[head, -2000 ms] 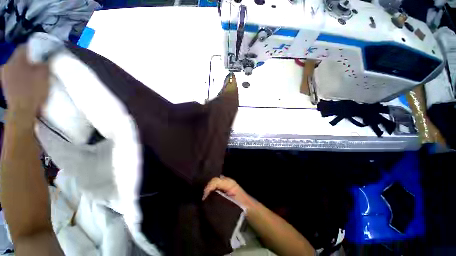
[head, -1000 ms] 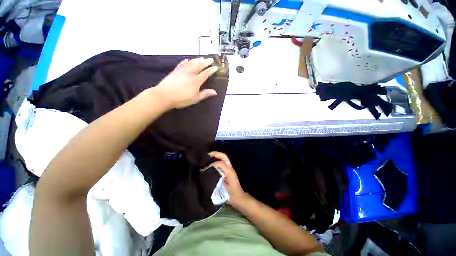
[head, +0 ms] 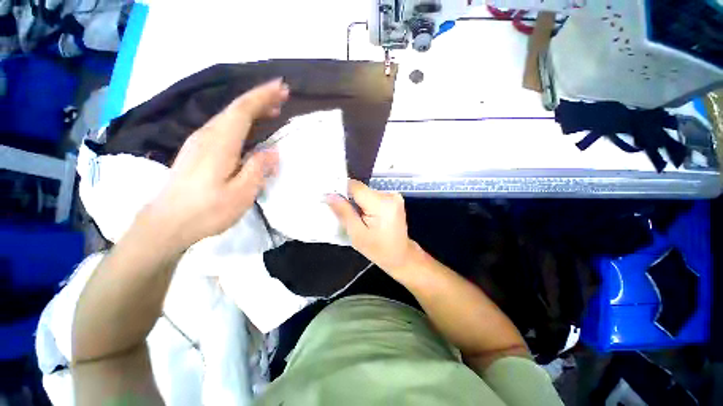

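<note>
Dark brown fabric [head: 317, 83] lies on the machine bed, its right end under the presser foot [head: 388, 63]. A flat white lining piece [head: 305, 178] lies turned up over the brown cloth. My right hand [head: 376, 222] pinches its right edge between thumb and fingers. My left hand [head: 222, 166] is at its left side, fingers spread and slightly blurred; whether it touches the white piece is unclear. White padded material [head: 210, 317] hangs over the table edge at lower left, with a dark part beside it.
The sewing machine head [head: 618, 55] stands at upper right. Black fabric strips [head: 622, 131] and a brown card piece [head: 539, 51] lie on the bed. A blue plastic bin [head: 626, 309] is below the table at right. The table's front edge [head: 515, 186] has measuring marks.
My left hand has moved back from beside the presser foot, toward the lower left. My right hand has risen to the table edge with the white piece, now spread over the brown cloth.
</note>
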